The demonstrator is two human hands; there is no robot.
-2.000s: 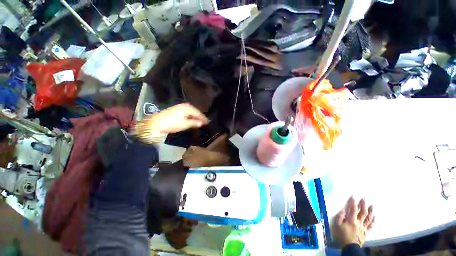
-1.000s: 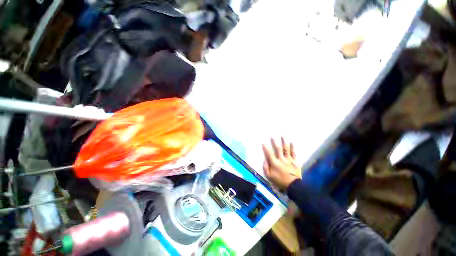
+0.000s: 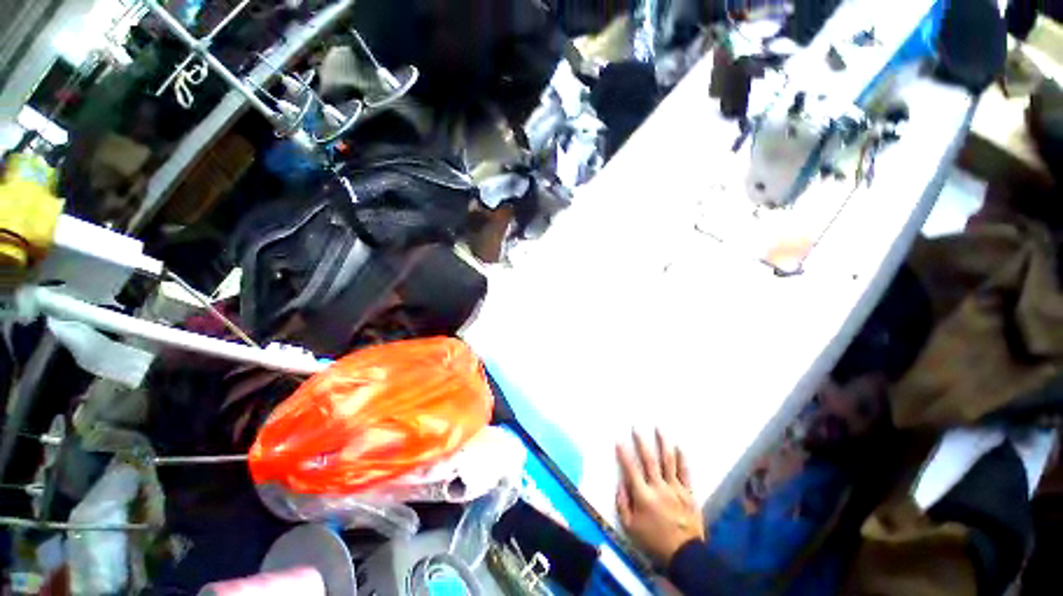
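My right hand (image 3: 660,495) rests flat, fingers apart, on the near end of the long white machine table (image 3: 606,314). It holds nothing. My left hand is out of the picture. An orange-red plastic bag (image 3: 379,413) sits left of my hand, with clear plastic under it. The head of a sewing machine (image 3: 793,146) stands at the far end of the table. A small tan piece (image 3: 788,254) lies near it.
A pink thread cone (image 3: 266,583) is cut off at the bottom edge. Dark garments (image 3: 361,233) are heaped left of the table. Brown and black cloth (image 3: 991,314) lies to the right. A thread stand (image 3: 291,111) rises at the upper left.
The view has swung right along the white table, then tilted up a little. My left hand has gone out of the picture. My right hand has stayed flat at the table's near end.
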